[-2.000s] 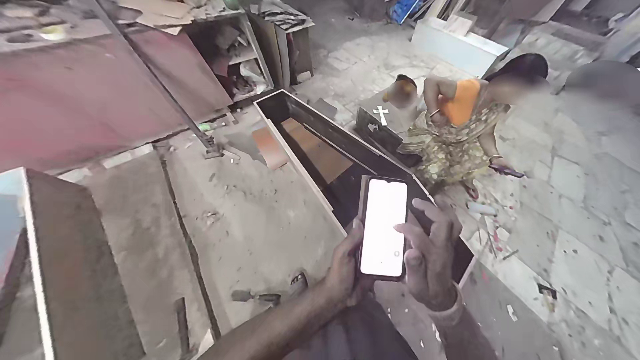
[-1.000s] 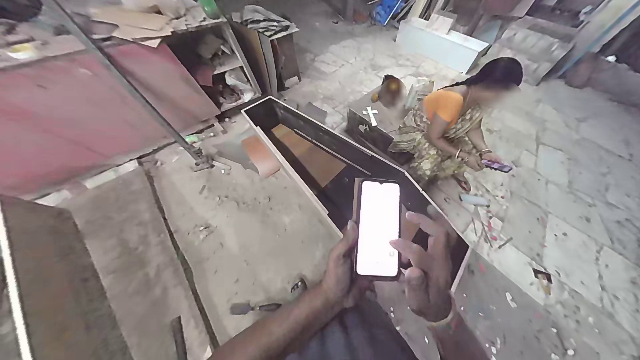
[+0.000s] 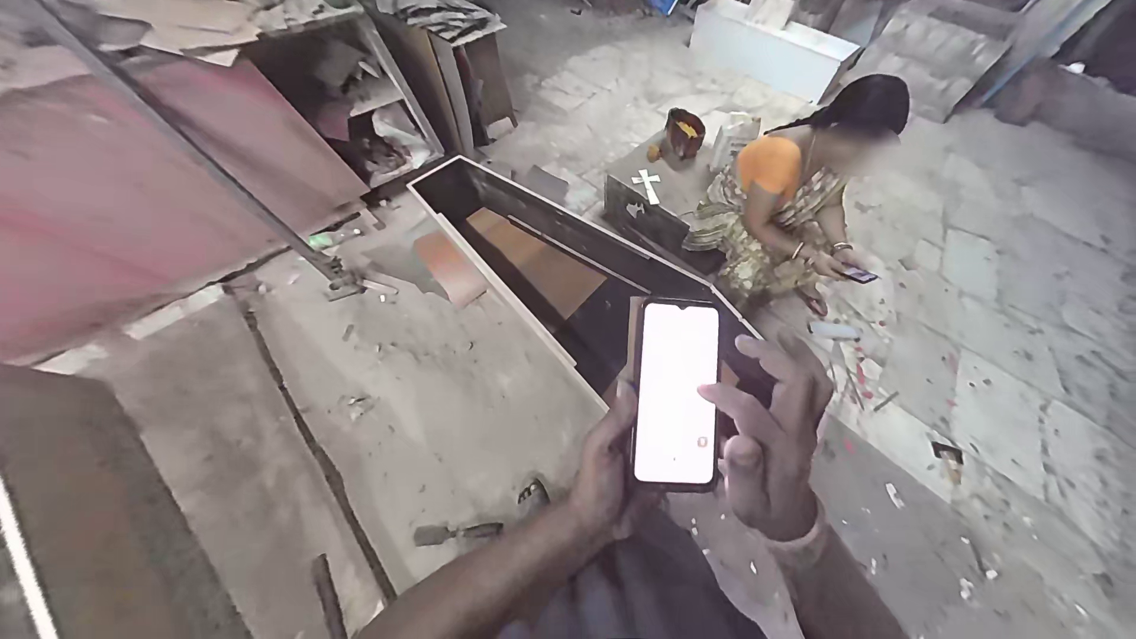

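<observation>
Upright in front of me is a smartphone with a bright, mostly white screen. My left hand grips it by its lower left edge. My right hand is at its right side, the index fingertip at the screen's right part and the other fingers bent; whether they touch the phone's edge I cannot tell. Beyond the phone lies a long, dark-lined open coffin with pale rims and brown sheets inside. The phone and my hands hide its near end.
A person sits on the floor beyond the coffin, holding another phone. Near them are a dark box with a white cross and a reddish pot. A flat-bladed tool lies on the floor; a metal pole slants at left.
The seated person's head and phone have shifted since the earliest frame. My left hand still holds my phone, and my right index finger stays at its screen.
</observation>
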